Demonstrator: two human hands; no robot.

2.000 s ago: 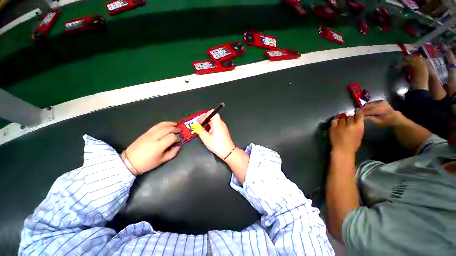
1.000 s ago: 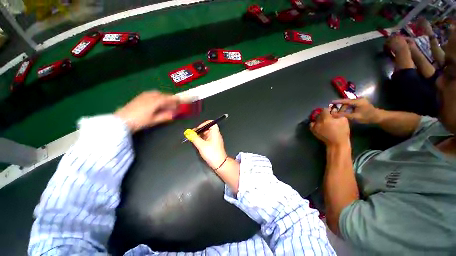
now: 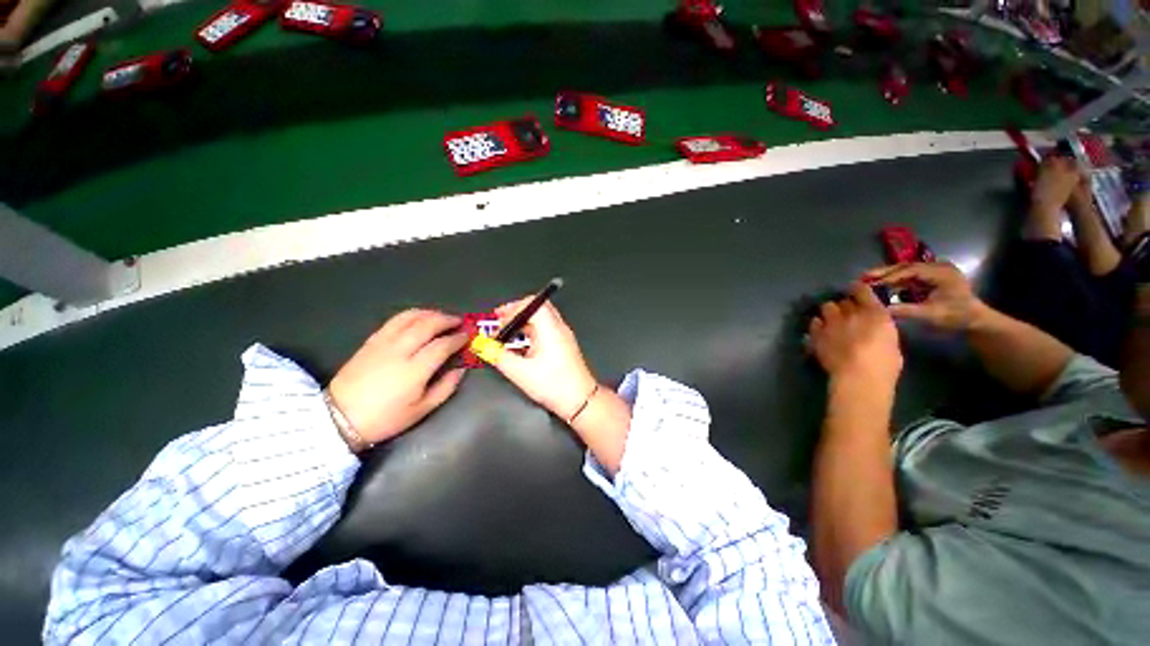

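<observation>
A red unit (image 3: 479,324) with a white printed panel lies between my hands over the dark bench (image 3: 656,303). My left hand (image 3: 399,377) holds its left end. My right hand (image 3: 550,358) grips a pen-like tool (image 3: 527,312) with a black shaft and a yellow section near the fingertips. The yellow section is over the unit's panel; the tool's thin tip cannot be made out. My fingers hide much of the unit.
Several red units, one of them here (image 3: 496,145), lie on the green belt (image 3: 366,158) behind a white rail (image 3: 378,232). A grey post (image 3: 51,259) stands at the left. At the right, a neighbour's hands (image 3: 860,338) hold a small part near another red unit (image 3: 900,242).
My left hand has come back from the rail to the bench in front of me and holds a red unit beside the tool. The neighbour's hands have shifted slightly.
</observation>
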